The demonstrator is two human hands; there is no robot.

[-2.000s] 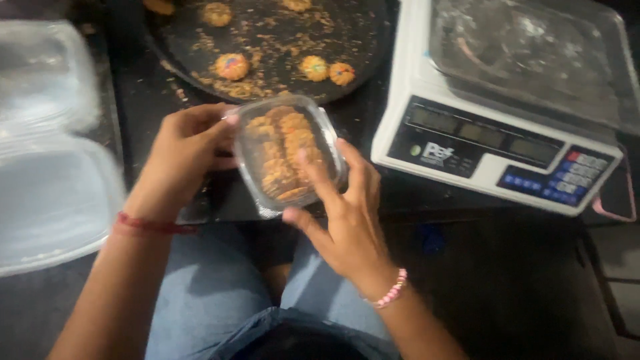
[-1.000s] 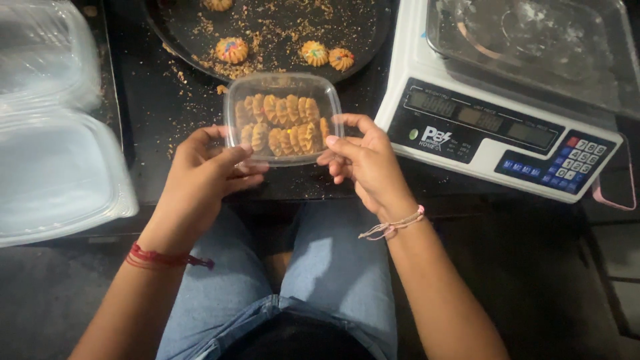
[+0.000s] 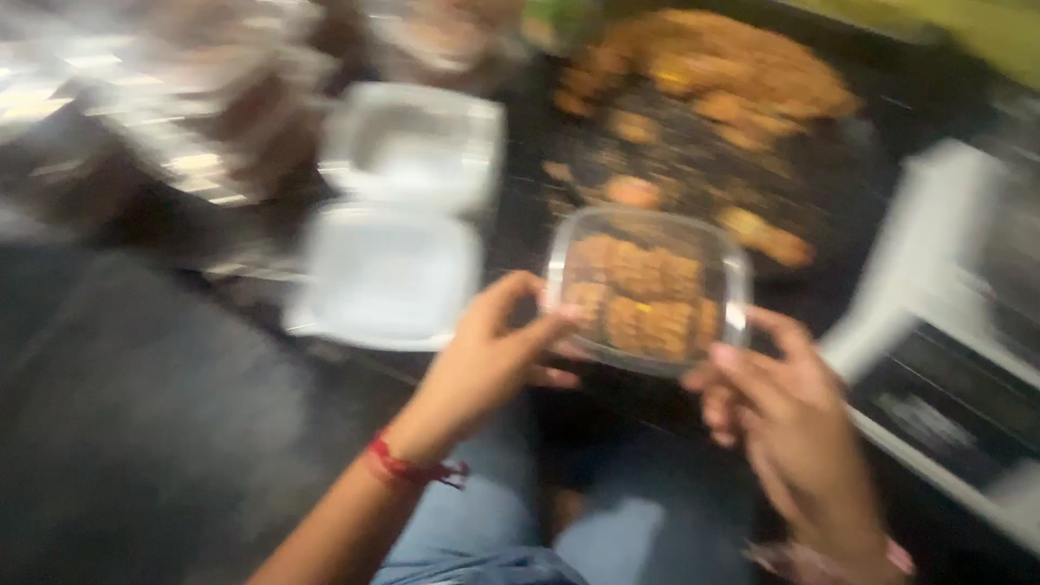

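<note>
Both hands hold a clear plastic container [image 3: 650, 284] with two rows of ridged cookies [image 3: 650, 325] inside. My left hand [image 3: 496, 349], a red string bracelet on its wrist, grips the container's left edge, thumb on its near corner. At the lower right corner, my right hand [image 3: 780, 406] holds it between thumb and fingers; a pink bracelet is on that wrist. Above the container, a dark round tray [image 3: 780, 179] carries a pile of cookies, a few loose ones and crumbs. The view is blurred by motion.
An opened, unfilled plastic clamshell container [image 3: 390, 272] lies left of my hands. Further left are several shiny clear packages [image 3: 203, 106], blurred, with brownish contents. A white digital scale [image 3: 918, 268] stands at the right, partly out of frame. Something green is behind the tray.
The view has swung left, bringing the packages and the cookie pile into sight. Both hands still hold the container, which was tilted upright in the oldest frame and lies lengthwise across since.
</note>
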